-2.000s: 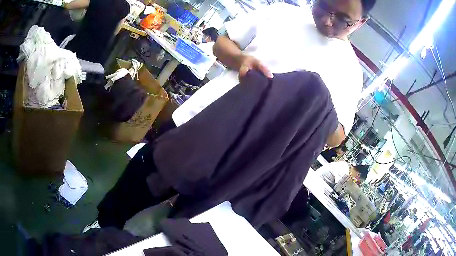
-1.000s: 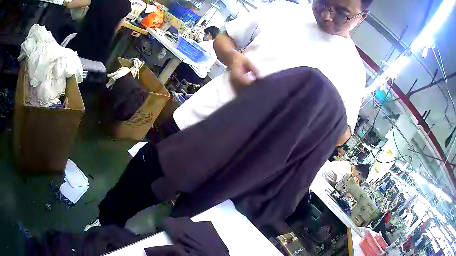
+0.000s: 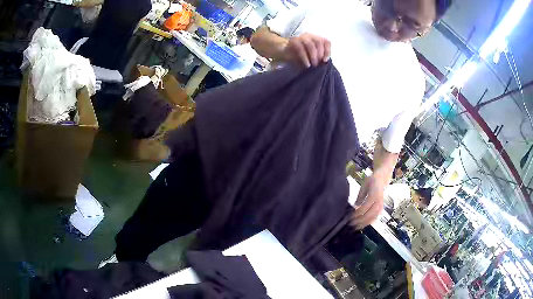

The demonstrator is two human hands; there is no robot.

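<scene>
Neither of my hands is in the picture. A large dark purple-brown garment hangs in front of me, held up by another person in a white top. One of that person's hands pinches its upper edge, and the other hand is at its lower right side. More dark cloth lies on the white table at the bottom. Further dark cloth lies at the lower left, beside the table.
A tall carton with white cloth on top stands at the left. Beside it is a carton with dark cloth. White scraps lie on the green floor. Behind are a blue basket and a red basket.
The other person has gripped the garment's upper edge and lifted it into a peak. Their other hand has come into view lower right, on the cloth. The cloth on the table has not visibly moved.
</scene>
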